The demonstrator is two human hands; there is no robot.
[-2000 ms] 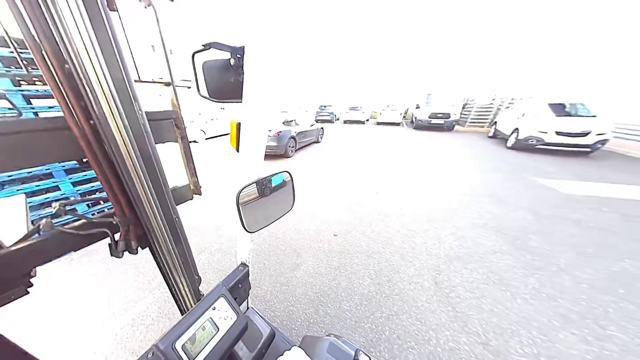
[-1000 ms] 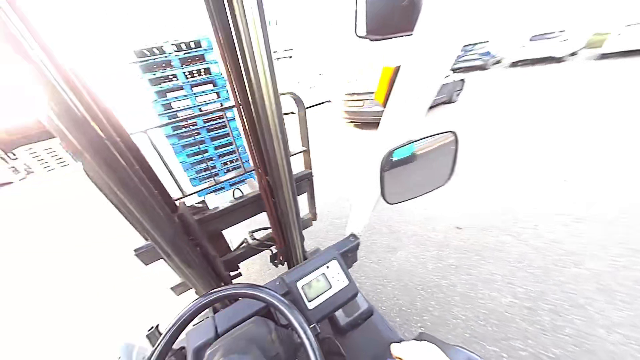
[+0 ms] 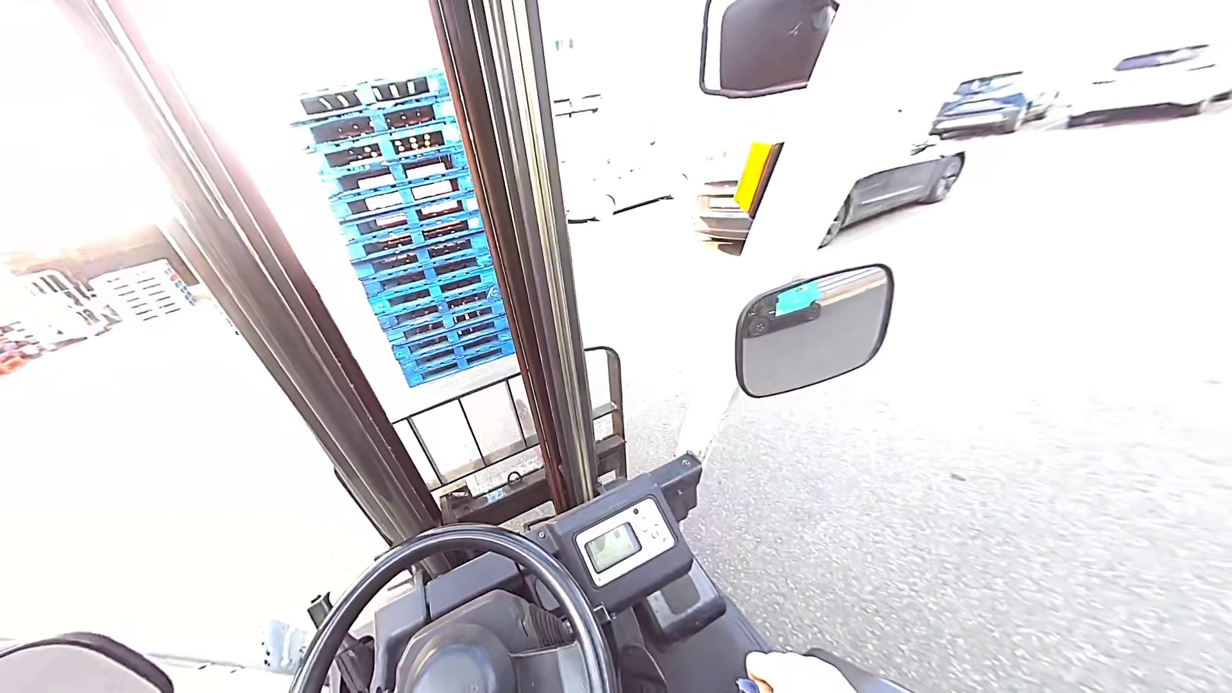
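Observation:
A forklift's black steering wheel [image 3: 462,539] stands at the lower middle, with no hand visible on its rim. What appears to be my right hand [image 3: 794,672], pale and partly cut off, is at the bottom edge, right of the wheel; its fingers and anything in them are unclear. My left hand is out of view. A display panel [image 3: 626,542] sits beyond the wheel. Two mast uprights rise ahead, the left [image 3: 279,318] and the right [image 3: 525,250]. Between them shows a tall stack of blue pallets [image 3: 423,231], beyond the load backrest [image 3: 472,433].
A rear-view mirror [image 3: 818,337] and another mirror [image 3: 767,43] hang on the right near a pale frame post. Parked cars, one of them grey [image 3: 890,188] and one blue [image 3: 982,104], stand beyond the asphalt [image 3: 962,500]. White stacked items [image 3: 144,289] are at the far left.
The view has swung left and down. The steering wheel and the full pallet stack have come into sight, while the white car seen on the right two seconds ago is out of view.

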